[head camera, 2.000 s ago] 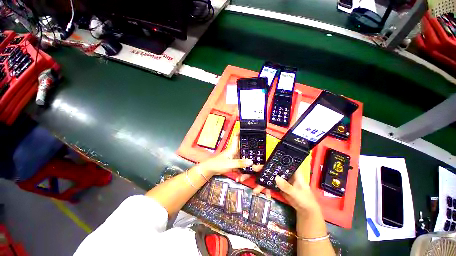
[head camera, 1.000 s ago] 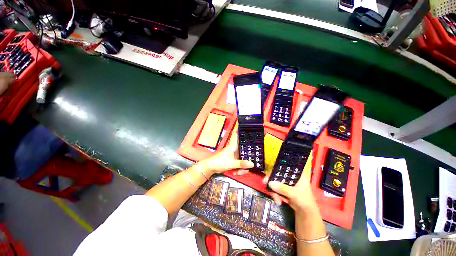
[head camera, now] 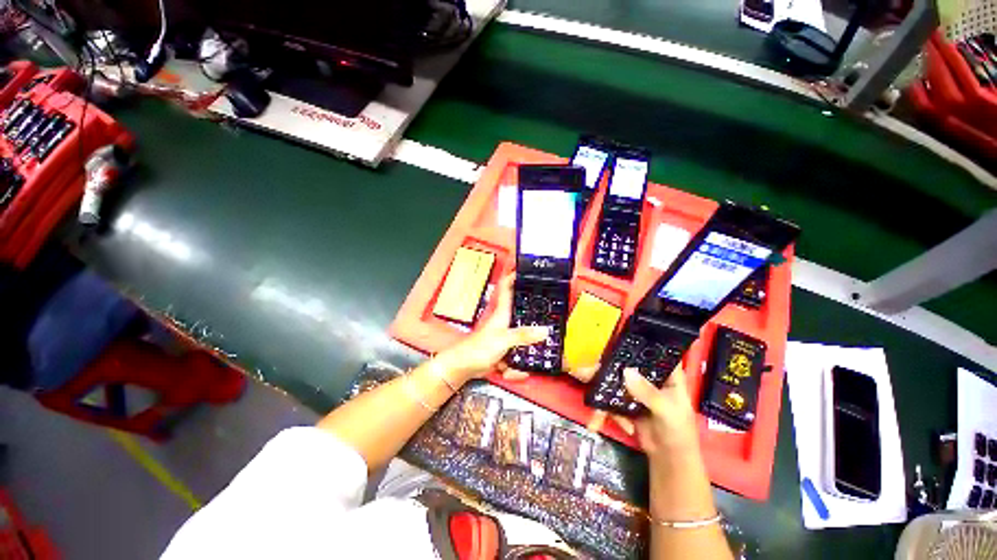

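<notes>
My left hand holds an open black flip phone upright, its screen lit white, thumb on the keypad. My right hand holds another open flip phone, tilted to the right, with a white and blue screen and the thumb on its keypad. Both are above the red-orange tray. In the tray, two open phones with lit screens stand at the back, one in front of the other. Yellow-faced phones lie at left and middle. A black closed phone lies at right; another is partly hidden.
Loose dark pieces lie at the near bench edge. At right, a smartphone lies on white paper, beside a fan. Stacked red trays, a bottle and a monitor stand at left.
The right phone has swung out to the right again and its screen now shows blue lines. My right thumb has moved up the keypad. A hand at the far-left trays has gone.
</notes>
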